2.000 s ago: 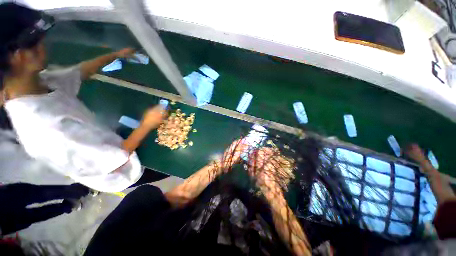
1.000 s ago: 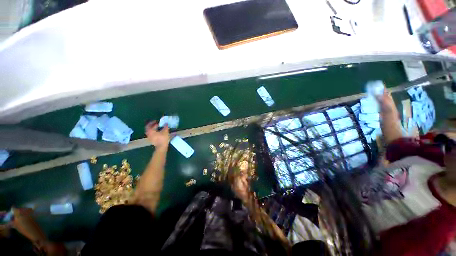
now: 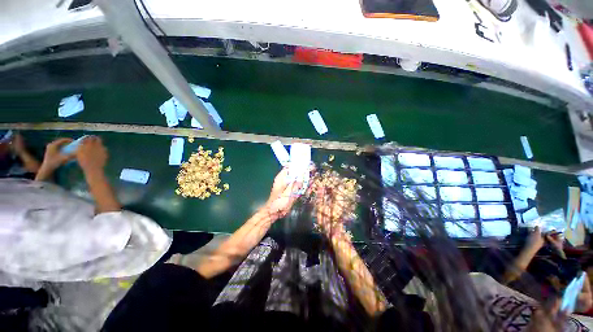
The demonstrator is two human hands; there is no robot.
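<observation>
A light-blue unit (image 3: 300,166) is held upright in my left hand (image 3: 283,193), in front of me over the green belt. My right hand (image 3: 331,211) is at the heap of small tan-gold parts (image 3: 348,189), just right of the unit. Hair hangs over it, so I cannot tell whether its fingers hold a part. Another blue unit (image 3: 279,152) lies on the belt just left of the held one. The black compartment tray (image 3: 378,194), right of my hands, holds blue units in its cells.
A pale rail (image 3: 250,137) divides the green belt. A second tan-gold heap (image 3: 203,173) lies left. Loose blue units (image 3: 317,122) lie beyond the rail, some piled by the slanting post (image 3: 156,65). Other people work at both sides. A dark rectangle (image 3: 400,8) lies on the white shelf.
My left hand has come back from beyond the rail with a blue unit, and is now close to my right hand. My right hand stays at the heap. The view has shifted.
</observation>
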